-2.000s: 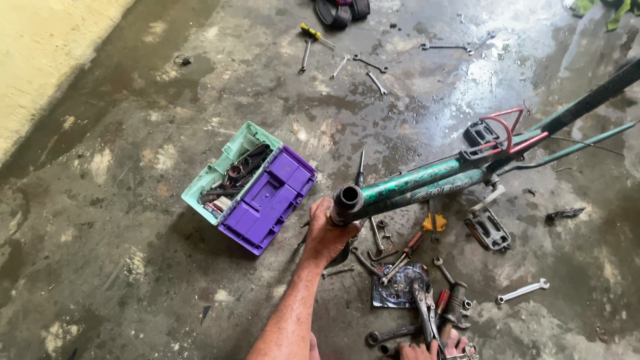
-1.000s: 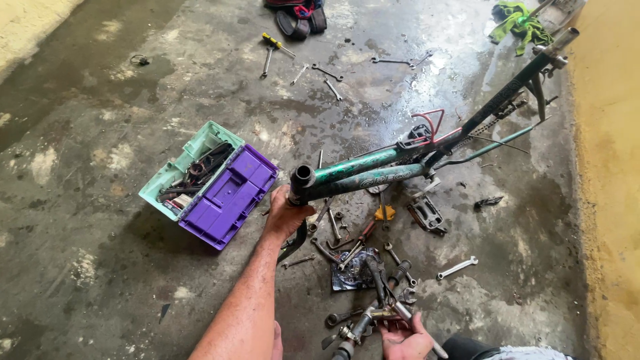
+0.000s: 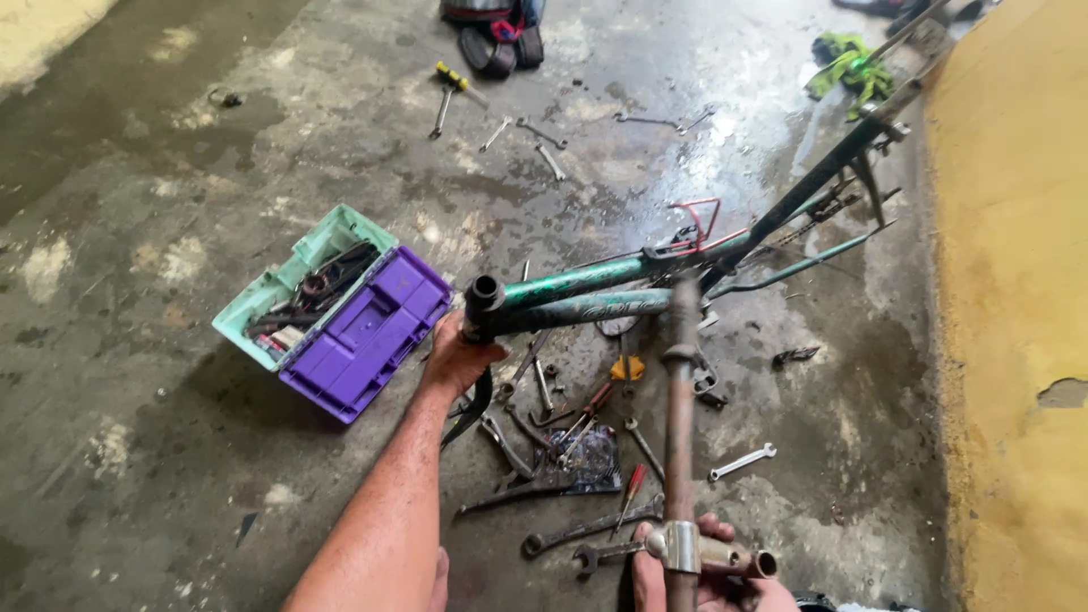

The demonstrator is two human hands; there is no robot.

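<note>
My left hand (image 3: 459,353) grips the lower end of the head tube of a green bicycle frame (image 3: 586,276), with a dark curved fork part just below it. In my right hand (image 3: 722,561), at the bottom right, is a rusty metal tube with a clamp and a short side tube (image 3: 680,425), apparently a bicycle stem with a bar. The bar stands lengthwise in view and its far end overlaps the frame. An open-end wrench (image 3: 608,552) shows just left of the right hand; whether the fingers touch it cannot be told.
An open toolbox with a purple lid (image 3: 365,336) lies left of the frame. Wrenches, pliers and a red-handled screwdriver (image 3: 631,493) lie scattered below it. A combination wrench (image 3: 742,461) lies right of the bar. Green gloves (image 3: 850,72) are near the yellow wall (image 3: 1011,297); a yellow-handled screwdriver (image 3: 452,76) lies farther off.
My right hand, among the tools on the floor two seconds ago, now holds up the rusty tube with its clamp. My left hand keeps its grip on the head tube. The view has shifted right.
</note>
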